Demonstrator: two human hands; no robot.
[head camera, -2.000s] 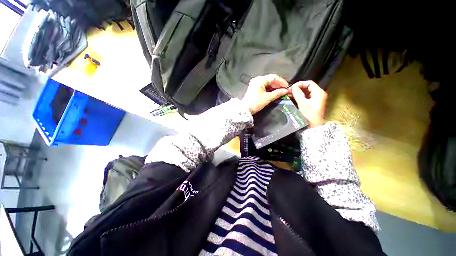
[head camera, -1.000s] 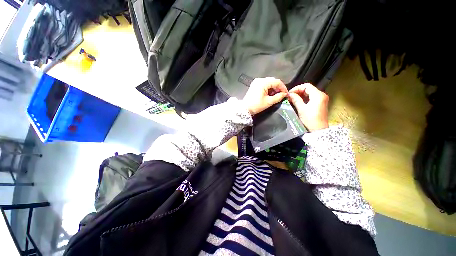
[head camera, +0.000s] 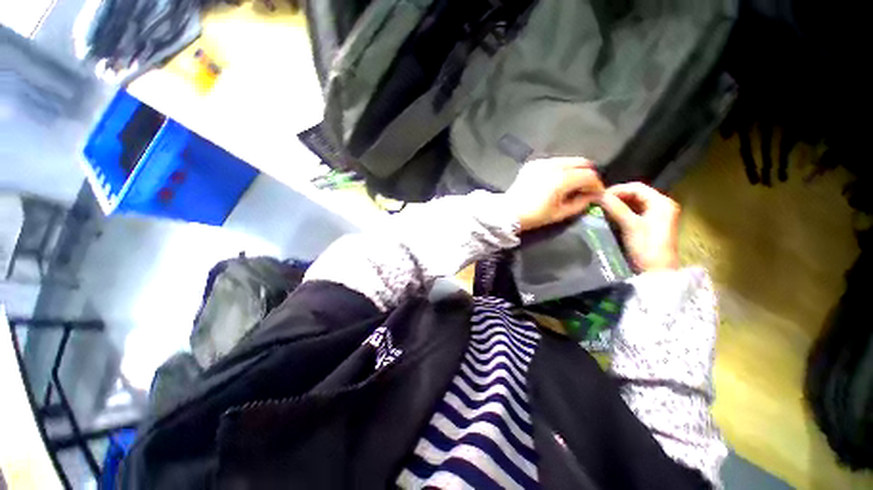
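Observation:
Olive-grey backpacks (head camera: 546, 105) lie on the yellow table in front of me. My left hand (head camera: 557, 194) and my right hand (head camera: 646, 225) meet at the front edge of the nearer backpack, fingertips pinched close together. A black and grey hang tag (head camera: 570, 260) with green marks hangs just below the fingertips. Any string or fastener between the fingers is too small and blurred to see. More black and green tags (head camera: 595, 321) lie under it, close to my body.
A blue crate (head camera: 206, 177) stands left of the table (head camera: 756, 316). A small orange-yellow object (head camera: 204, 72) and a grey-blue stack (head camera: 144, 33) are at the far left. Black bags (head camera: 814, 67) are piled right. Olive bags (head camera: 235, 306) lie low at left.
The whole view has shifted, so the table and bags sit further right and the picture is more blurred. Both hands stay together at the tag's top.

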